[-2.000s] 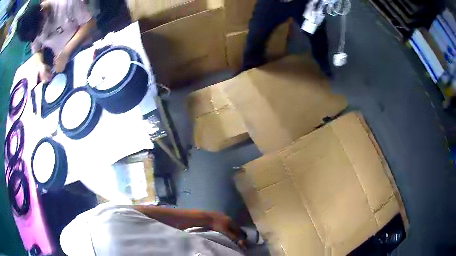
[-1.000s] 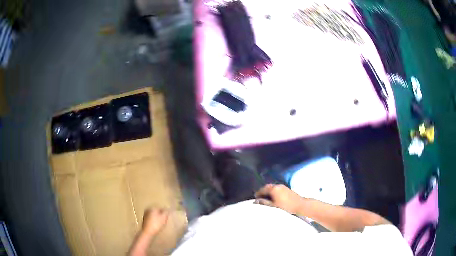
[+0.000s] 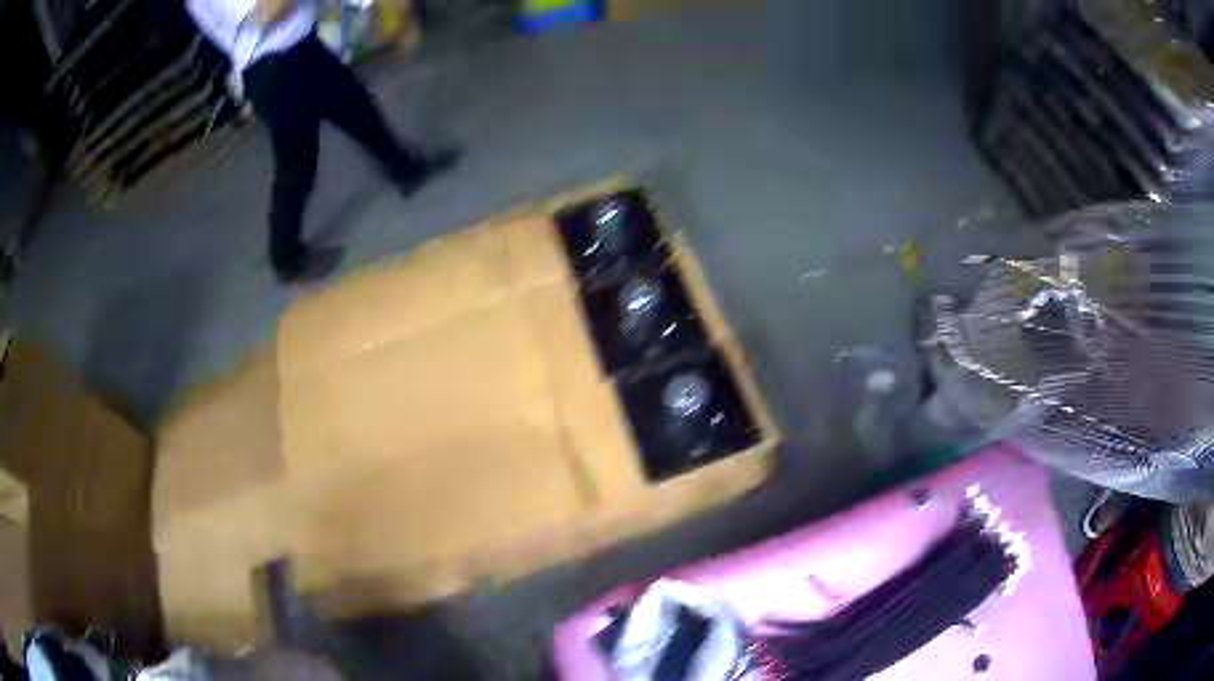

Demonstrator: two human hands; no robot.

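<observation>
Three black square speaker panels lie in a row on the right part of a brown cardboard sheet on the floor, each with a shiny round centre. A bundle of black lead wires lies on the pink tabletop at the lower right, with silvery-white ends at its far end and red tips at its near end. A crumpled clear plastic bag with something dark inside lies at the table's near left. Neither of my hands can be made out. The picture is blurred.
A wire-cage fan stands at the right, with a red object below it. A person in dark trousers is on the floor at the upper left. More cardboard stands at the left. Dark stacked items are at both upper corners.
The view has swung, so the cardboard sheet and speaker panels now fill the middle and the pink table shows only at the lower right. Both hands have gone out of sight. A person has come into view.
</observation>
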